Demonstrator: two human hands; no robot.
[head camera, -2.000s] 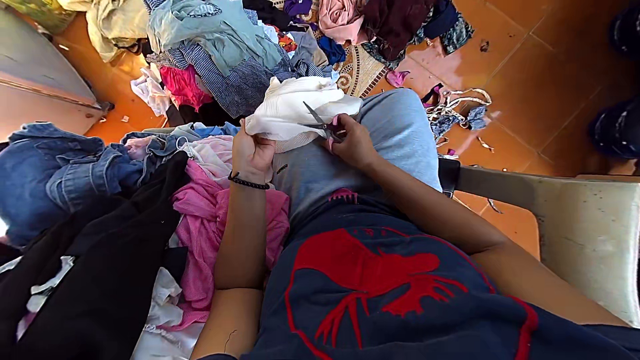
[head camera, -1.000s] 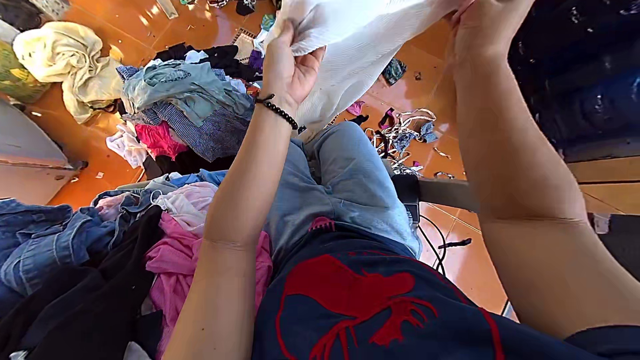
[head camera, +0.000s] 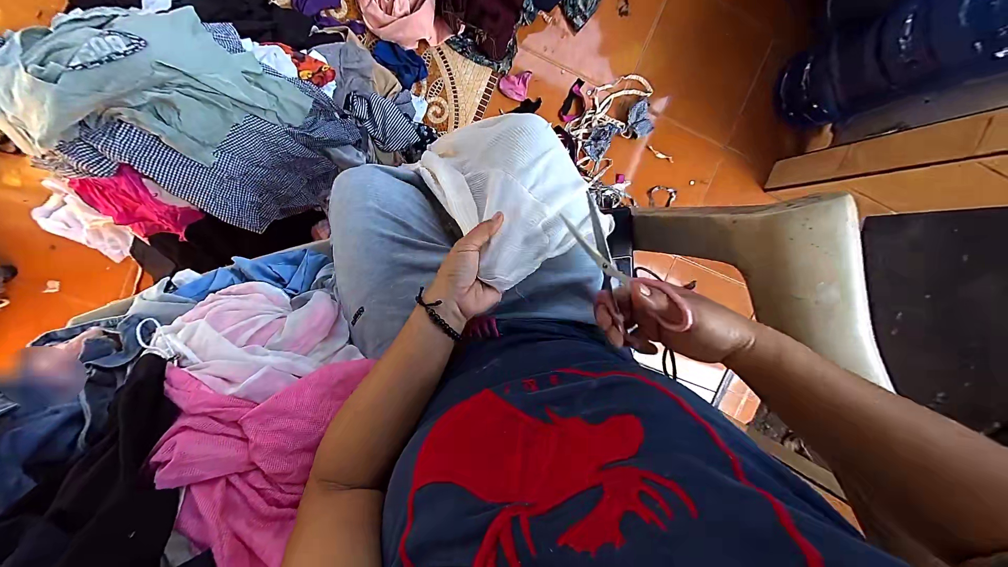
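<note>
Over my denim-covered knee lies a white cloth (head camera: 528, 189). My left hand (head camera: 470, 276) grips its lower edge, thumb on top, with a black beaded bracelet at the wrist. To the right of the cloth, my right hand (head camera: 661, 315) holds scissors (head camera: 602, 256) with pink handles. Their blades stand apart and point up and left, close to the cloth's right edge; whether they touch it I cannot tell.
At my left are a pink cloth (head camera: 260, 441), black cloth and blue denim (head camera: 47, 441). A large clothes heap (head camera: 220, 150) lies beyond my knee. Fabric strips (head camera: 610, 118) lie on the tiled floor. A chair (head camera: 795, 236) stands at the right.
One second ago both hands held the white cloth raised and spread wide; now it is lowered onto my knee. The scissors show in my right hand again, as two seconds ago.
</note>
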